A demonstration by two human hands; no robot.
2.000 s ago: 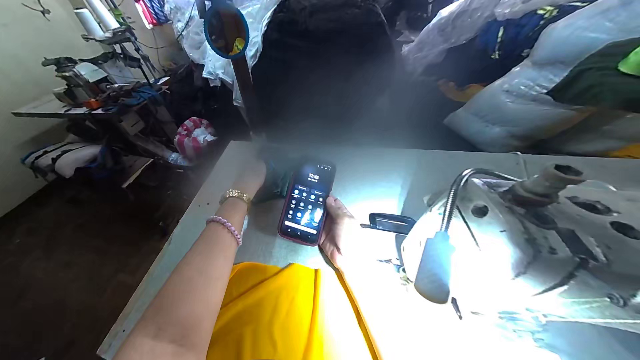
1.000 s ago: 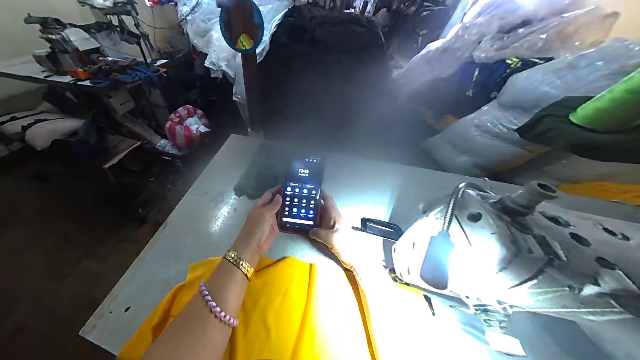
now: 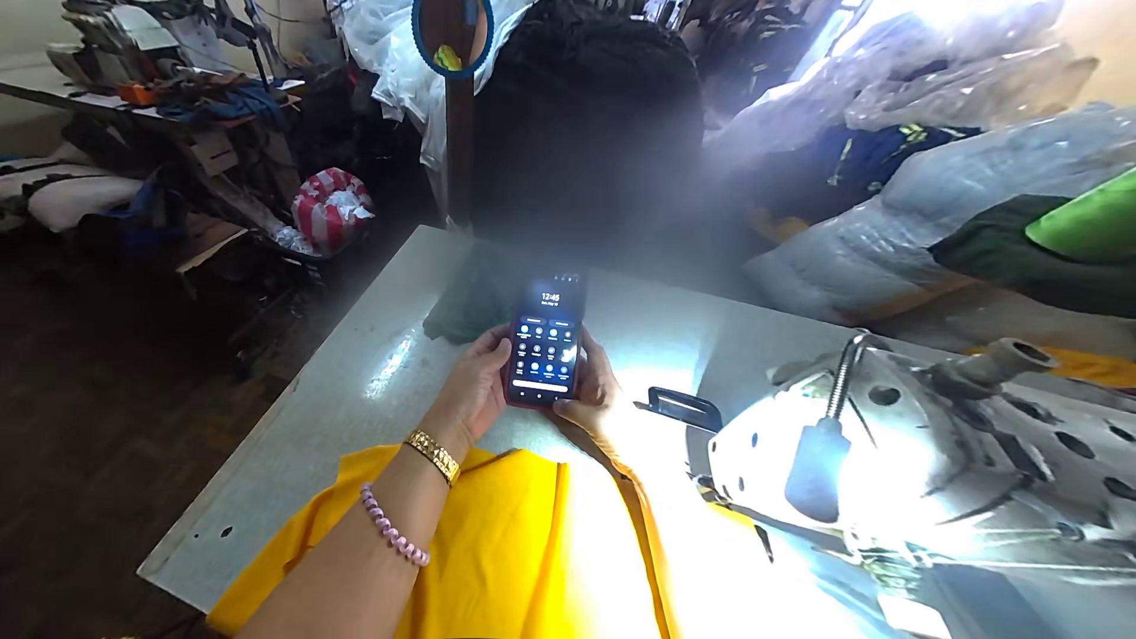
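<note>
A smartphone [image 3: 545, 342] with its screen lit is held upright between both hands above the grey table. My left hand [image 3: 484, 377], with a gold bracelet and a pink beaded bracelet on the wrist, grips its left edge. Along its right edge is my right hand [image 3: 596, 390], thumb at the lower corner, partly washed out by glare. Yellow fabric [image 3: 497, 541] lies over the table's near edge, below the phone. A dark cloth [image 3: 470, 297] rests on the table behind my left hand.
An industrial sewing machine [image 3: 923, 444] with a lit lamp [image 3: 818, 470] stands at the right. Plastic-wrapped bundles [image 3: 958, 204] are piled beyond the table [image 3: 337, 417]. Another machine [image 3: 124, 44] and a red-and-white striped bag [image 3: 330, 211] are at the left.
My left hand, earlier beyond the phone's left side over the dark cloth, has come back to hold the phone's left edge. The right hand still holds the phone.
</note>
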